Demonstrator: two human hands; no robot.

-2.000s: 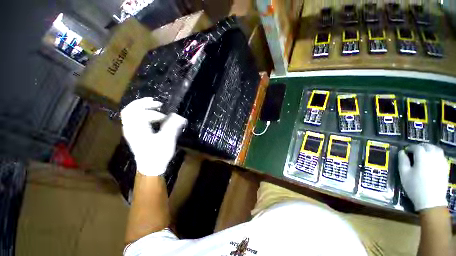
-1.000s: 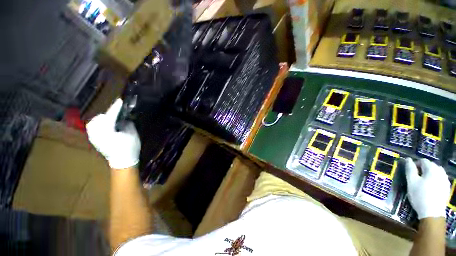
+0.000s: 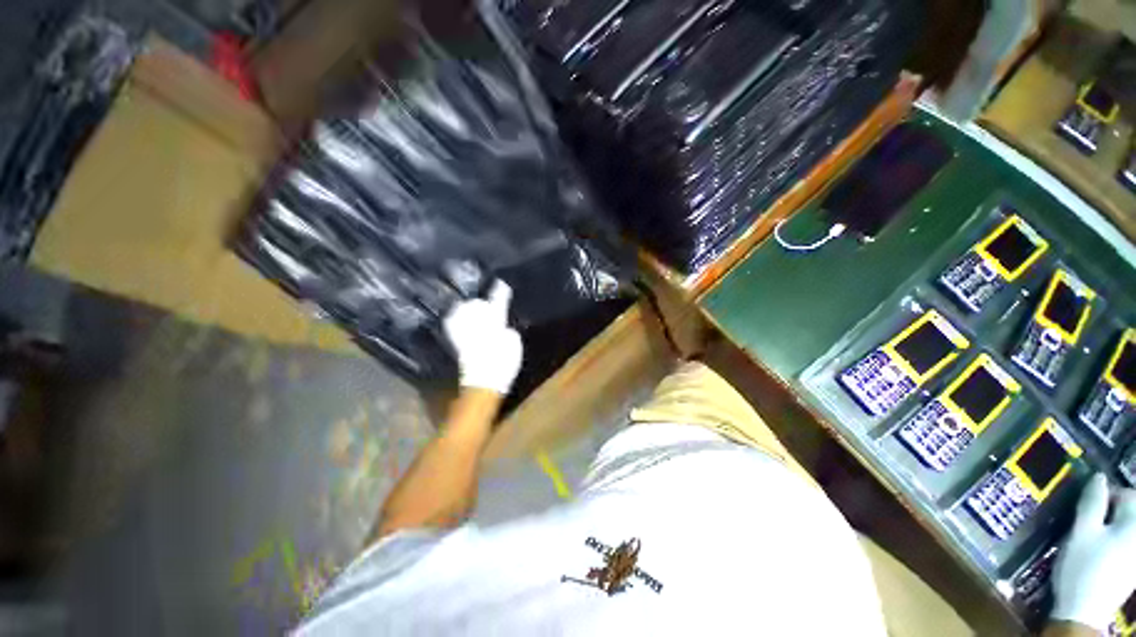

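My left hand (image 3: 483,339), in a white glove, is at the near edge of glossy black trays (image 3: 374,212) low at the left. Its fingertips meet the dark, blurred surface, and whether they grip a tray I cannot tell. My right hand (image 3: 1096,560), in a white glove and near the right edge, rests at a clear blister tray (image 3: 816,373) on the green bench. Its fingers are over a pocket beside a yellow-and-black keypad phone (image 3: 1024,479); its grip is hidden. More such phones lie in two rows.
A tall black tray stack (image 3: 747,137) stands behind an orange-brown edge at the bench end. A dark flat device (image 3: 887,181) with a white cable lies on the bench (image 3: 772,305). A carton (image 3: 162,212) is at the left. A brown board (image 3: 1040,87) holds phones.
The view has swung left and down. My left hand has gone from the tall black stack to the lower black trays. My right hand has stayed at the phone tray.
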